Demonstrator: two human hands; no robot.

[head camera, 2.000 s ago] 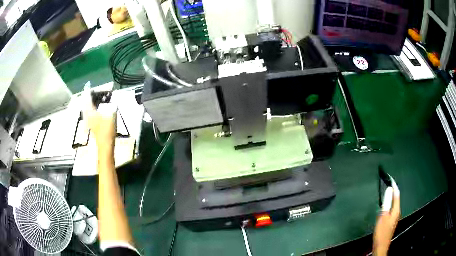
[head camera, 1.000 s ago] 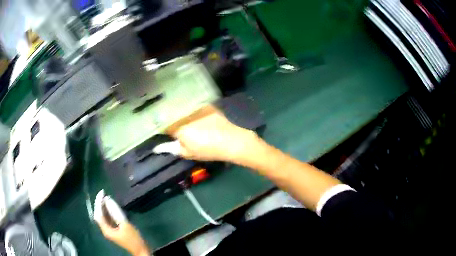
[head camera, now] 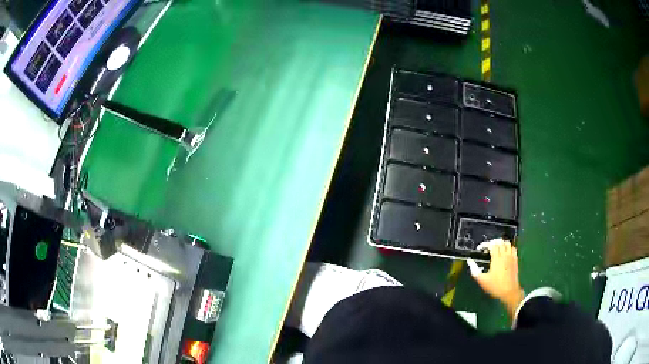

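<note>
A black blister tray (head camera: 455, 163) with two columns of pockets lies low, right of the bench. A thin phone frame (head camera: 478, 233) lies in its near right pocket; another phone frame (head camera: 488, 99) lies in the far right pocket. The other pockets show dark bottoms with small bright spots. My right hand (head camera: 497, 269), with white finger coverings, is at the near edge of the near frame. Its fingertips meet or overlap that edge; whether they grip it cannot be told. My left hand is not in view.
The press (head camera: 128, 298) is cut off at lower left, with its glowing orange-red switch (head camera: 196, 350). A black bar (head camera: 146, 122) lies on the green bench (head camera: 277, 142). A monitor (head camera: 67, 46) stands upper left. Stacked trays (head camera: 441, 20), a cardboard box (head camera: 628, 217) and a white box (head camera: 626, 313) are at right.
The view has swung right, from the press to the low tray. My right hand has gone from the front of the press to the tray. My left hand has left the picture.
</note>
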